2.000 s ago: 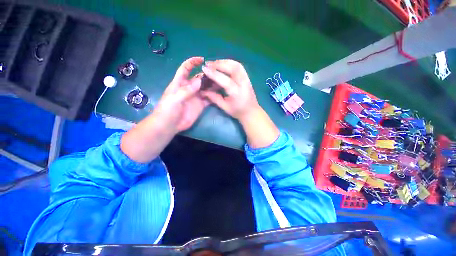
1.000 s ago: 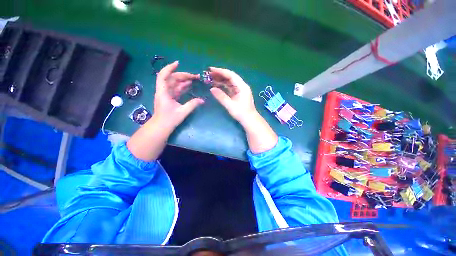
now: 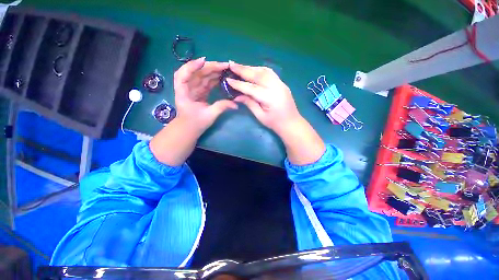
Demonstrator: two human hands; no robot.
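Observation:
My right hand (image 3: 265, 95) holds a dark round housing (image 3: 228, 83) between thumb and fingers above the green bench. My left hand (image 3: 199, 93) is curved around the other side, its fingertips and thumb near or at the housing's left edge; the fingers partly hide the piece. Two round inner parts with silvery centres (image 3: 153, 82) (image 3: 164, 112) lie left of my left hand. An open black ring (image 3: 183, 48) lies behind it. A clamped assembly with a light blue and a pink binder clip (image 3: 334, 104) lies to the right.
A black compartment tray (image 3: 97, 76) with a few rings is at the left. A white puck with cable (image 3: 135, 95) lies beside it. A red tray (image 3: 383, 164) heaped with clipped pieces is at the right. A slanting pale post (image 3: 421, 63) stands behind it.
My fingers have closed in around the piece, which now shows as a dark round edge-on shape. The whole view has shifted, so bench items appear displaced. The blue-pink clipped assembly still lies on the bench.

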